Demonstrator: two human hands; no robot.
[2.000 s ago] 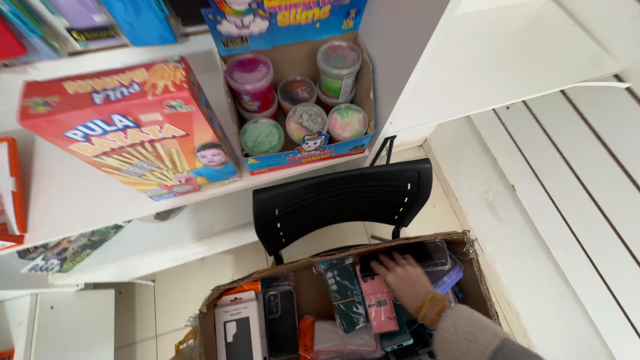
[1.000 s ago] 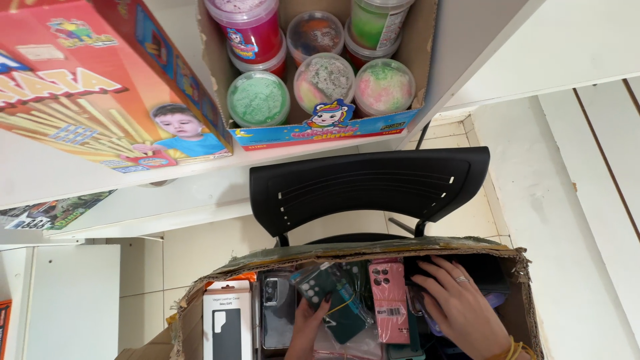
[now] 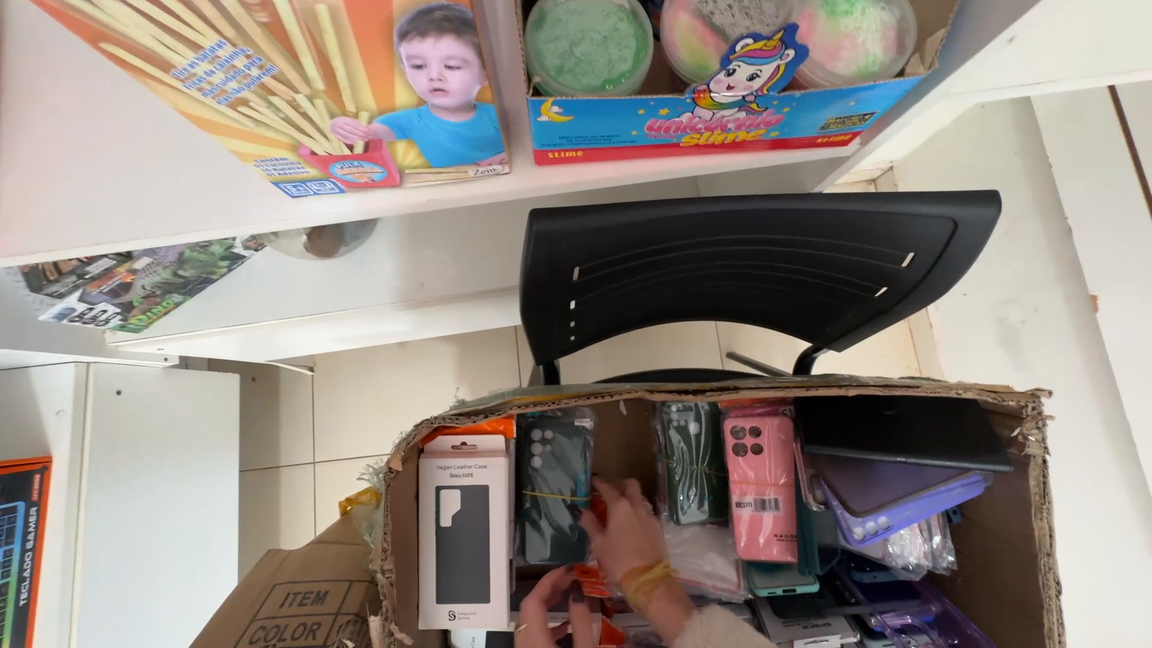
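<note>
Both hands are inside an open cardboard box (image 3: pixel 1026 393) of phone cases. My right hand (image 3: pixel 628 531), with yellow bands at the wrist, touches the right side of a dark bagged phone case (image 3: pixel 555 486) that has a rubber band around it. Low in the box, my left hand (image 3: pixel 560 607) is beside an orange package (image 3: pixel 591 580); its grip cannot be made out. A white boxed phone case (image 3: pixel 464 531) stands at the left. Right of my right hand are a green bagged case (image 3: pixel 691 463), a pink case (image 3: pixel 760 486), and purple cases (image 3: pixel 909 499) under a black one (image 3: pixel 900 434).
A black chair (image 3: pixel 756 270) stands just behind the box. Beyond it, a white shelf (image 3: pixel 432 211) holds a toy box (image 3: pixel 297 90) and a display box of slime tubs (image 3: pixel 702 135). A cardboard flap (image 3: pixel 288 589) with printing sticks out at the left.
My left hand has let go of the dark green case it held and is lower in the box. My right hand has moved left, from beside the pink case. The view is closer.
</note>
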